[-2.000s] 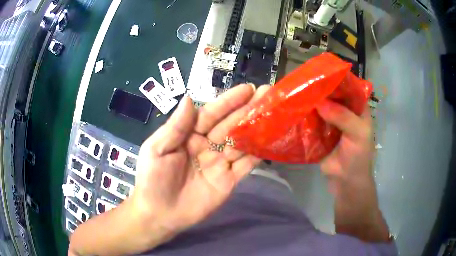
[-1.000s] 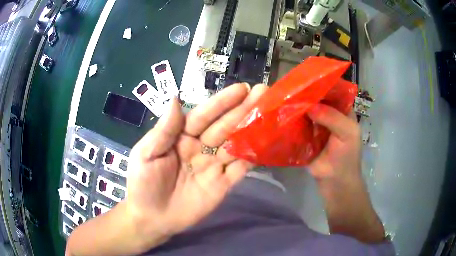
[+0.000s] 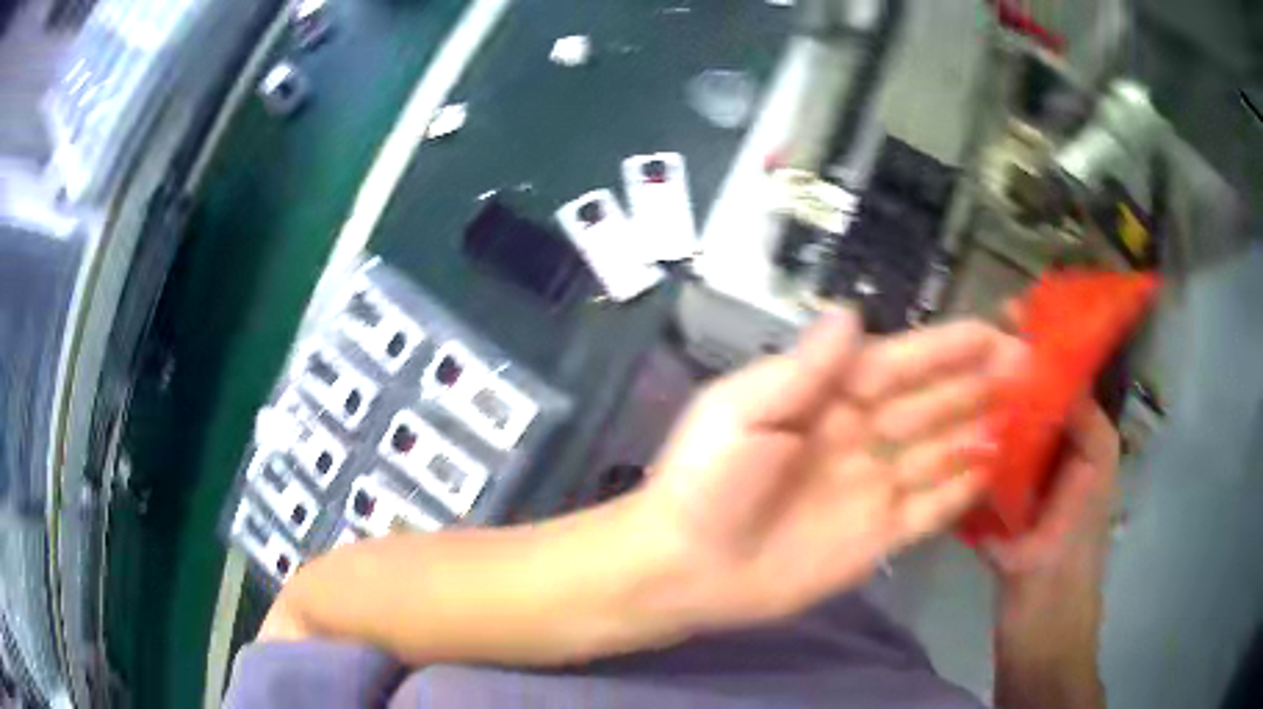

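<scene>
My left hand (image 3: 817,478) is palm up with its fingers extended, its fingertips against or just in front of a crinkly red plastic bag (image 3: 1055,395). The picture is blurred and I cannot make out any small parts in the palm. My right hand (image 3: 1067,506) grips the bag from its right and lower side. The bag's contents are hidden.
Two white phone housings (image 3: 610,247) and a dark smartphone (image 3: 524,252) lie on the dark green bench. A clear tray (image 3: 533,395) of several housings is at lower left. A clear plastic cup (image 3: 722,97) stands beside the machine (image 3: 727,327). The conveyor belt is at far left.
The view has swung, so the bench and tray appear further right. Both hands and the bag have shifted right in the picture. The small metallic parts seen earlier in my left palm are no longer discernible.
</scene>
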